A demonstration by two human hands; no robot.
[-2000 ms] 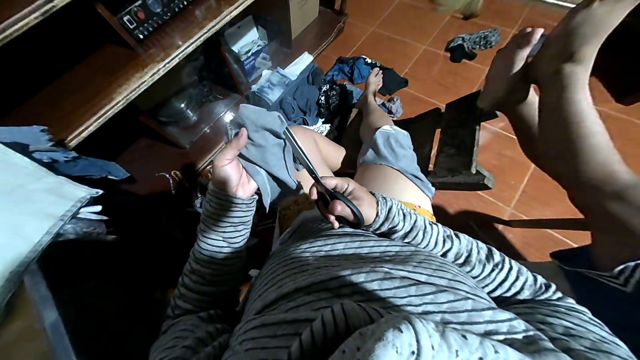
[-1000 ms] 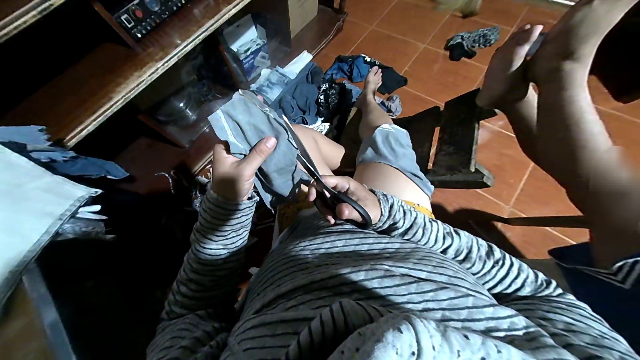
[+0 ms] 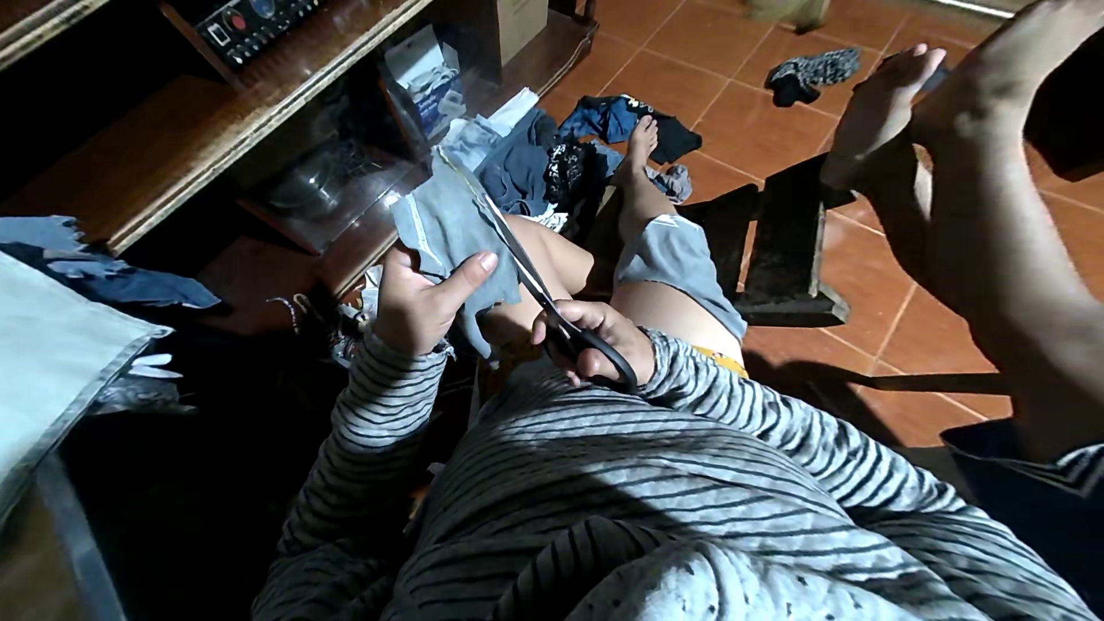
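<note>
My left hand (image 3: pixel 424 300) grips a piece of grey fabric (image 3: pixel 453 226) with its thumb on top; the piece has a pale seam along its left side and a ragged lower edge. My right hand (image 3: pixel 599 338) has its fingers in the black handles of a pair of long scissors (image 3: pixel 536 280). The scissor blades point up and to the left, lying along the right edge of the fabric. Whether the blades are apart is hard to tell. Another grey cloth (image 3: pixel 677 267) lies over my thigh, to the right of the scissors.
A wooden shelf unit (image 3: pixel 250 121) stands at upper left, with a pile of dark clothes (image 3: pixel 522 164) beside it. A dark wooden slatted piece (image 3: pixel 785 250) is right of my legs. Another person's bare legs (image 3: pixel 992 181) reach in at right. A patterned cloth (image 3: pixel 811 73) lies on the tiles.
The grey fabric in my left hand has shifted and turned, and more of its seamed side shows than two seconds ago. My right hand has stayed near the same place with the scissors.
</note>
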